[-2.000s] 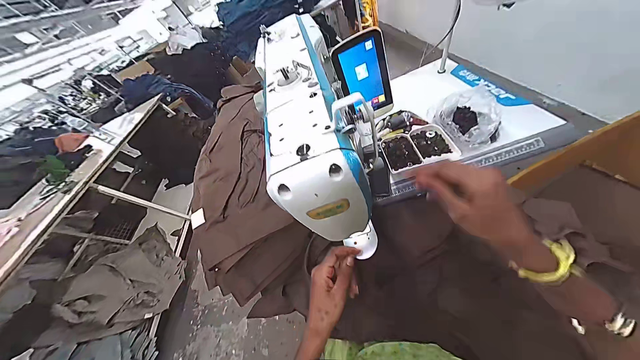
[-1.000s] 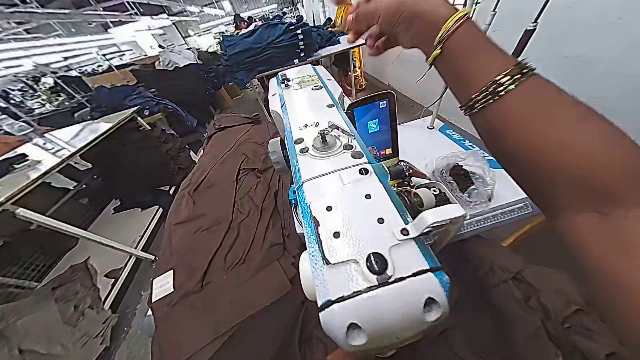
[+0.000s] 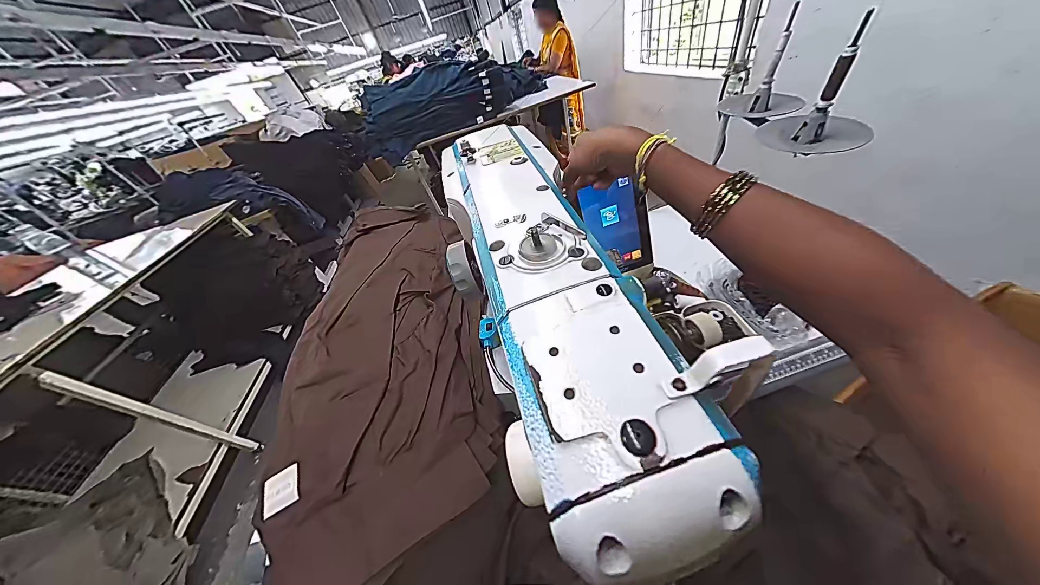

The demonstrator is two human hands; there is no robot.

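My right hand [image 3: 605, 158], fingers curled, is at the far right side of the white and blue sewing machine head [image 3: 585, 325], above the display panel [image 3: 613, 215]. Whether its fingertips touch or hold something there is hidden. Yellow strands and dark bangles circle that wrist. My left hand is out of view. Brown fabric [image 3: 382, 349] lies in a pile along the machine's left side, with a white tag [image 3: 281, 491] on it. More dark brown cloth [image 3: 821, 487] spreads at the lower right.
Behind the machine, dark blue garments [image 3: 439, 101] lie on a table [image 3: 561, 91], where a person [image 3: 559, 49] in yellow stands. Thread stands [image 3: 816, 130] rise at right. A plastic bag [image 3: 756, 296] lies beside the machine. A metal-framed table [image 3: 146, 410] with dark cloth is at left.
My right hand has moved from near the parts trays, up and away to the machine's far end. My left hand, at the needle end two seconds ago, has left view. The view has shifted greatly.
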